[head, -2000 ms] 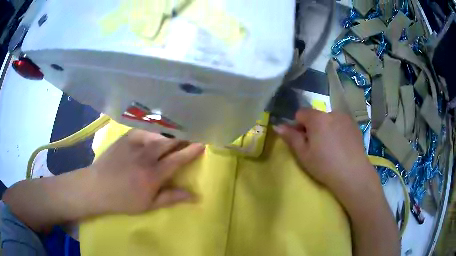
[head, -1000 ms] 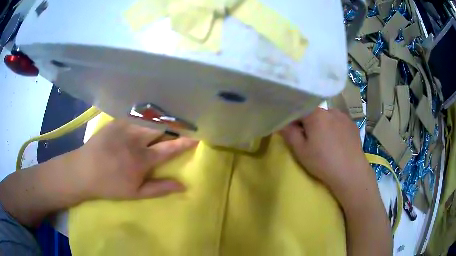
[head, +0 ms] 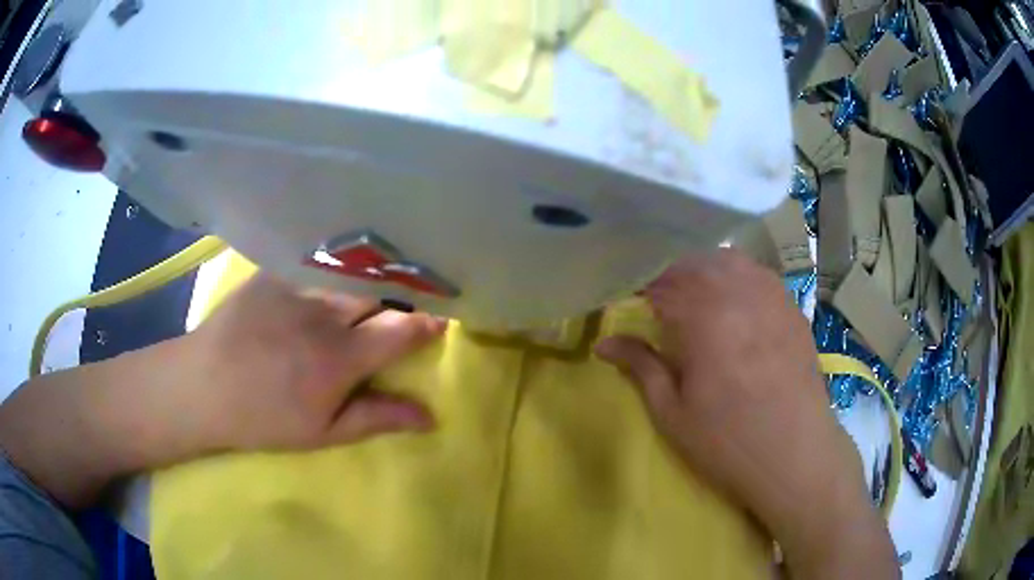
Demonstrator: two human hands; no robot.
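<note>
The yellow tote bag lies spread in front of me, its top edge under the head of the pattern sewing machine. A small part of the yellow presser frame shows below the head; the needle is hidden. My left hand lies on the bag's left side, fingers apart, fingertips by the frame. My right hand rests on the bag's upper right side, thumb near the frame and fingers partly behind the head. I cannot see it pinching anything. The bag handle loops out at the left and at the right.
Many khaki tabs with blue-wrapped hooks are piled on the right side of the table. Small dark snips lie below them. A red button is on the machine's left. Yellow material hangs at the far right edge.
My right thumb has moved left, closer to the presser frame, and the hand lies flatter on the bag. The machine head fills more of the view than two seconds ago and hides more of the frame.
</note>
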